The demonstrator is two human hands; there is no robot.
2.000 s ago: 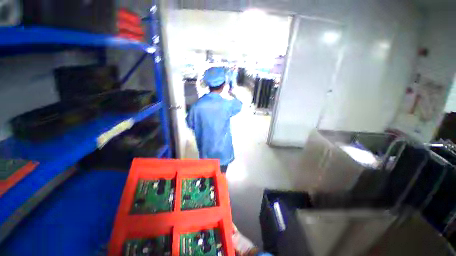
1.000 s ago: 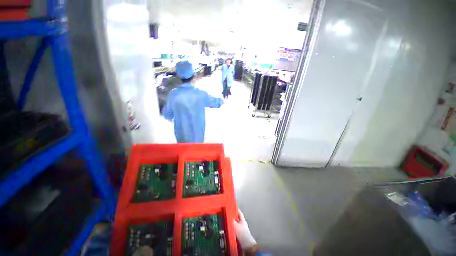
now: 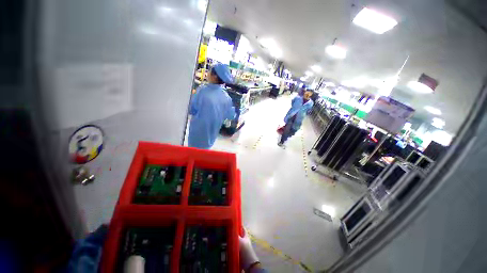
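Note:
A red-orange foam tray (image 3: 179, 211) with four square pockets is held in front of me at the lower middle. Each pocket holds a green circuit board (image 3: 159, 184) with dark parts. A small white cylinder (image 3: 134, 264) stands on the lower-left board. My right hand (image 3: 247, 249), in a white glove, grips the tray's right side; only part of it shows. My left hand is not visible; a blue sleeve (image 3: 89, 250) shows beside the tray's lower left.
A person in blue (image 3: 210, 109) is ahead near the door edge. Another person (image 3: 297, 114) faces me farther down the aisle. A wheeled rack (image 3: 339, 143) and grey frames (image 3: 379, 192) stand right. A white door panel (image 3: 133, 69) is left.
The doorway has come close and the view has tilted. The blue shelf has left the picture. The far person looks nearer. The tray is still held in front, and the blue left sleeve now shows.

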